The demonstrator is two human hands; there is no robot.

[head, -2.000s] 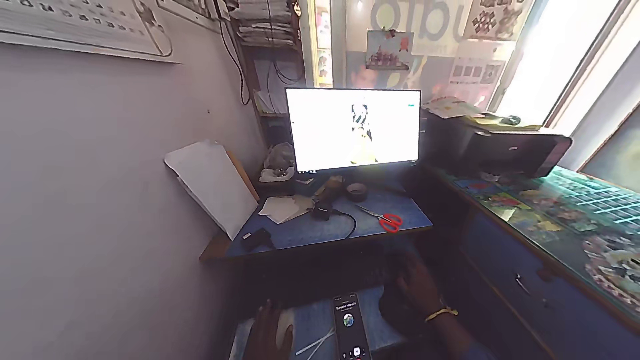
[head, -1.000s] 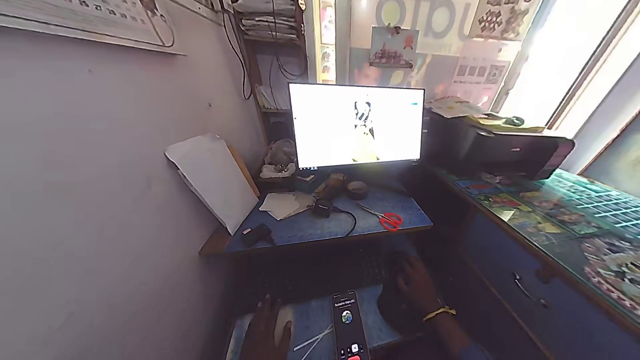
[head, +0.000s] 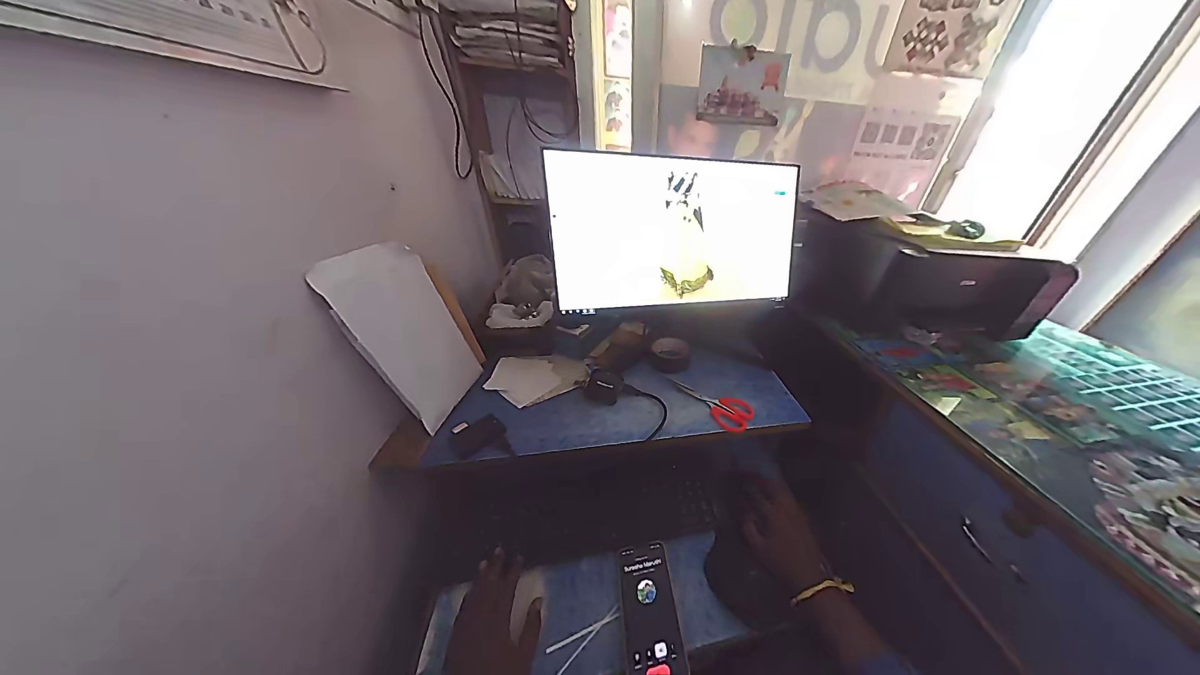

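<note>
My left hand [head: 492,614] rests flat with fingers spread at the front left of the lower shelf, its fingertips near a dark keyboard [head: 581,506]. My right hand [head: 776,530] lies over what looks like a computer mouse, mostly hidden in shadow, on a dark mouse pad [head: 745,581]. Between the hands a smartphone [head: 652,609] lies face up with its screen lit. Thin white strips [head: 586,637] lie just left of it. On the raised desktop above stands a lit monitor [head: 670,234] showing a figure on white.
Red-handled scissors [head: 731,412], a tape roll [head: 670,353], a black adapter with cable [head: 603,384], papers [head: 534,378] and a small black device [head: 478,434] lie on the upper desktop [head: 562,431]. A printer [head: 966,281] stands right on a glass-topped counter [head: 1050,441]. A white board [head: 398,328] leans on the left wall.
</note>
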